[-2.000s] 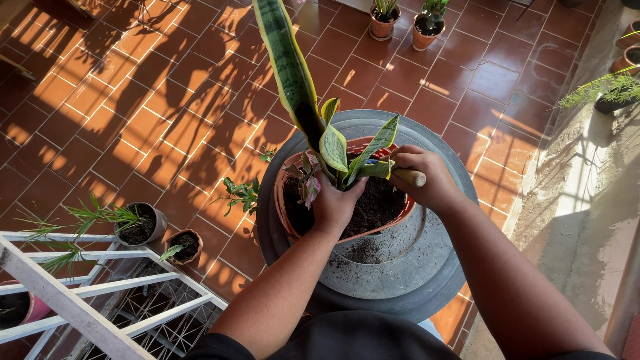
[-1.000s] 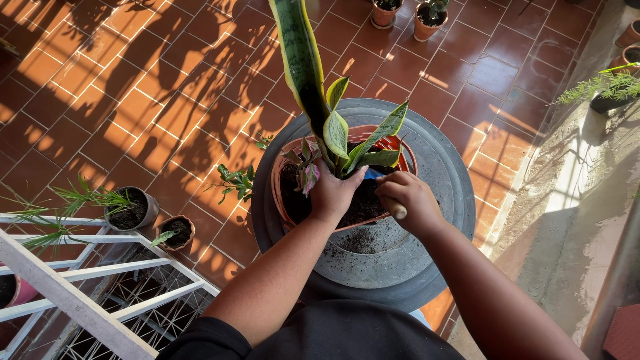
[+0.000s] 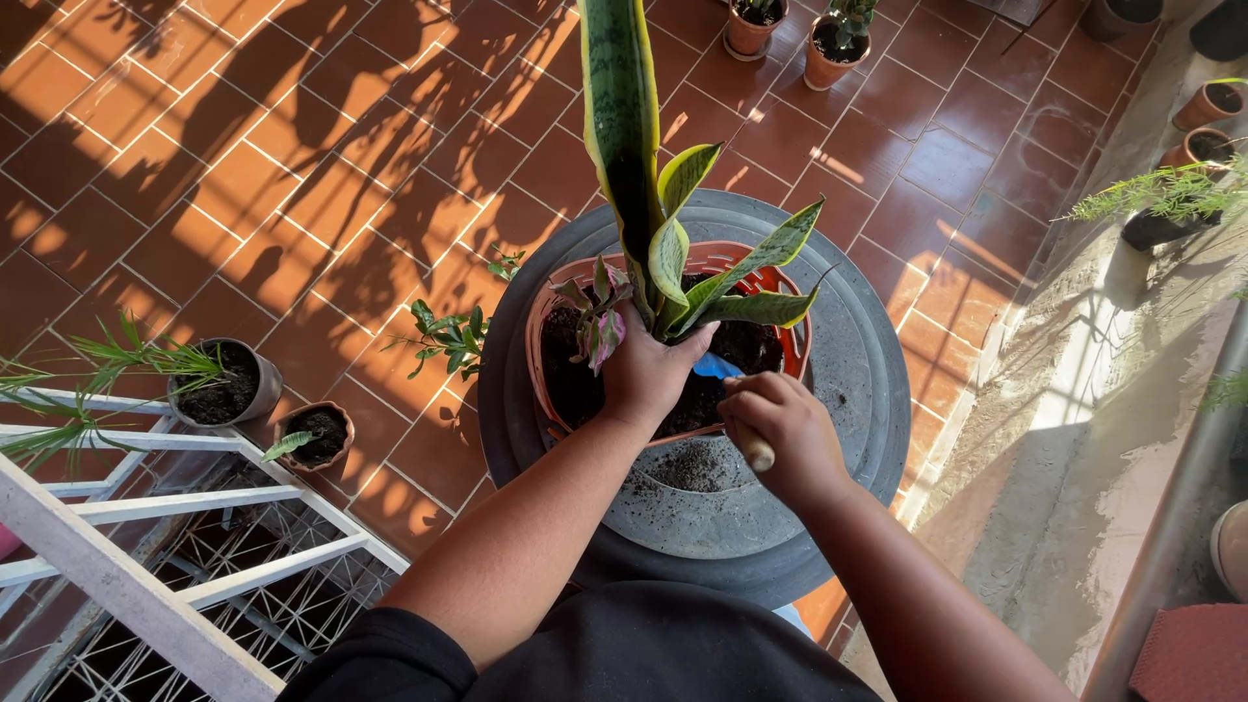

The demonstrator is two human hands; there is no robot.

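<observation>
An orange plastic basket planter (image 3: 801, 343) full of dark soil (image 3: 570, 366) rests on a round grey stand (image 3: 858, 390). A variegated snake plant (image 3: 624, 127) stands upright in it, and my left hand (image 3: 648, 370) is closed around the base of its leaves. Beside that hand, on its left, is a small plant with pink and green leaves (image 3: 603, 336). My right hand (image 3: 790, 434) grips the wooden handle of a small trowel (image 3: 755, 448); its blue blade points into the soil right of the snake plant. The blade's tip is hidden.
Spilled soil (image 3: 692, 466) lies on the stand before the planter. At left are a grey pot (image 3: 265, 385), a small terracotta pot (image 3: 341, 453) and a white metal railing (image 3: 234, 502). Terracotta pots (image 3: 829, 70) stand on the tiled floor beyond. A concrete ledge (image 3: 1033, 468) with potted plants runs along the right.
The trowel's blue blade has come into clearer view over the soil, and the right hand has moved off the leaf it was beside at first. My left hand stays at the plant's base.
</observation>
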